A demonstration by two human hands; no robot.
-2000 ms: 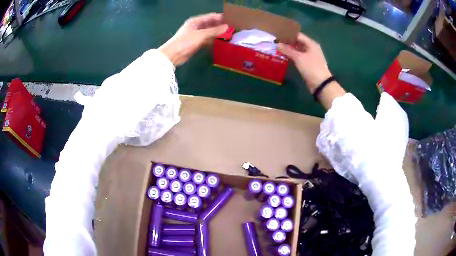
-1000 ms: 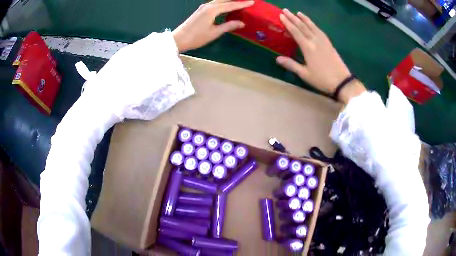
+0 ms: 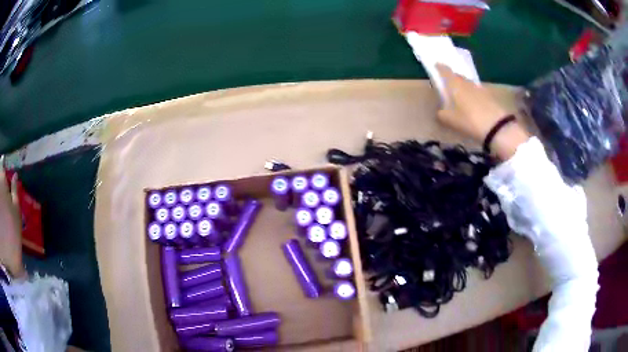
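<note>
My right hand grips a thin white item at the upper right. The item reaches up to the front of an open red box, which is cut by the top edge. My left hand is at the far left, partly out of frame and blurred, against a red box; its grip is unclear. A brown tray holds upright and lying purple cells. Black cables lie heaped right of it.
The tan bench cover borders the green belt. A clear bag with dark contents lies at the right. A small plug lies behind the tray. Another red item shows at the upper right.
My hands have parted from the red box they held together on the belt. My left hand moved to the far left; my right hand moved right and took hold of the white item. The view shifted.
</note>
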